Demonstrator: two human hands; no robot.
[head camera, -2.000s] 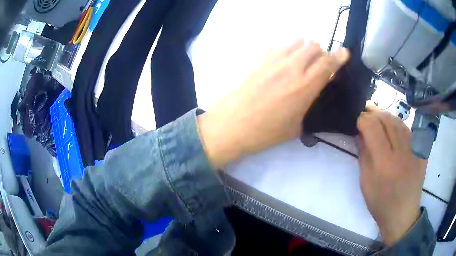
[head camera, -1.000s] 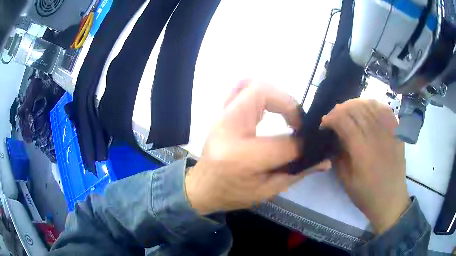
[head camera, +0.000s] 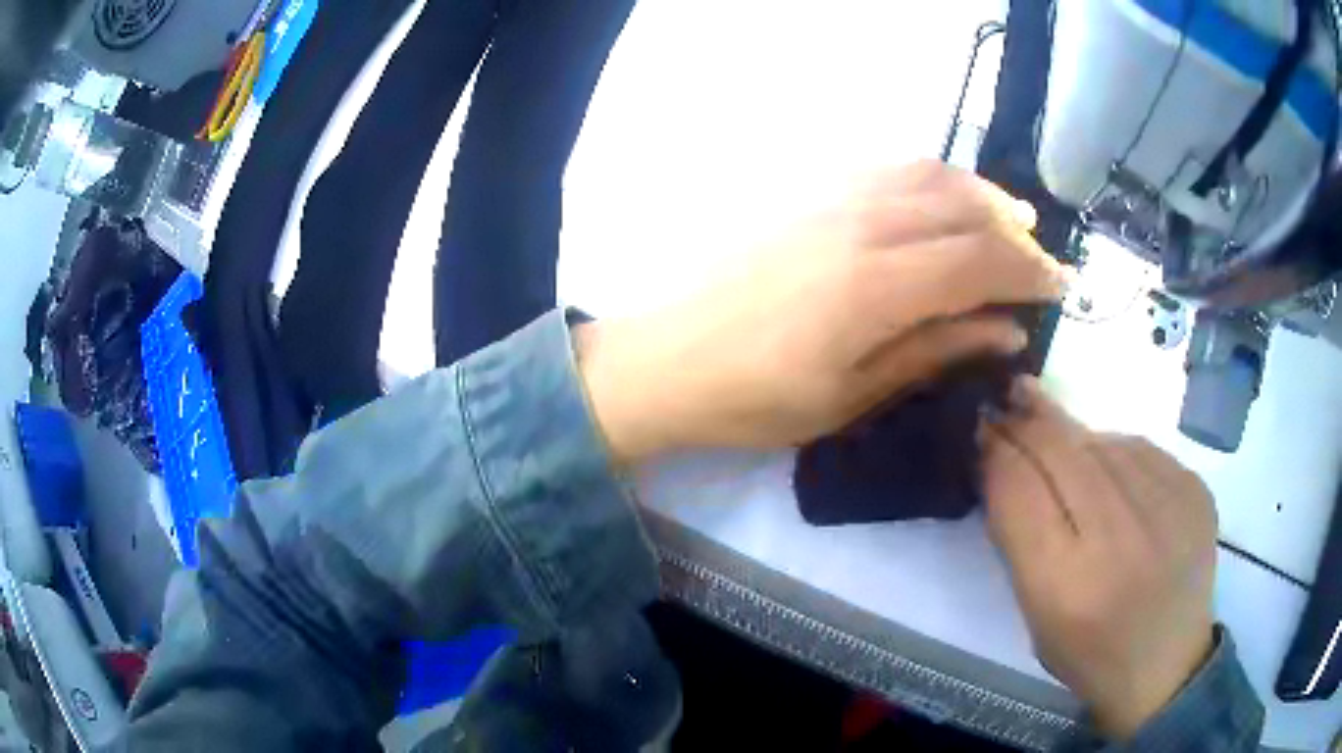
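Note:
A black fabric strip (head camera: 890, 474) lies on the white machine table, running from the top beside the machine head down to a squared end near the front edge. My left hand (head camera: 839, 316) lies across the strip from the left, with its fingertips by the needle area; its underside is hidden. My right hand (head camera: 1096, 537) pinches the strip's right edge lower down. The white sewing machine head (head camera: 1177, 103) with blue stripes stands at upper right. The presser foot is hard to make out beside my left fingertips.
Several dark strips (head camera: 501, 191) hang over the table at left. Orange-yellow scissor loops (head camera: 236, 91) lie at upper left. A blue crate (head camera: 189, 419) and a dark bundle (head camera: 111, 316) are at far left. A ruler (head camera: 824, 633) runs along the front edge. A dark glossy object (head camera: 1317, 633) is at right.
The strip, bunched between both hands a second ago, now lies flatter with its end spread on the table. My left hand has moved up and right onto it, and my right hand has moved slightly down.

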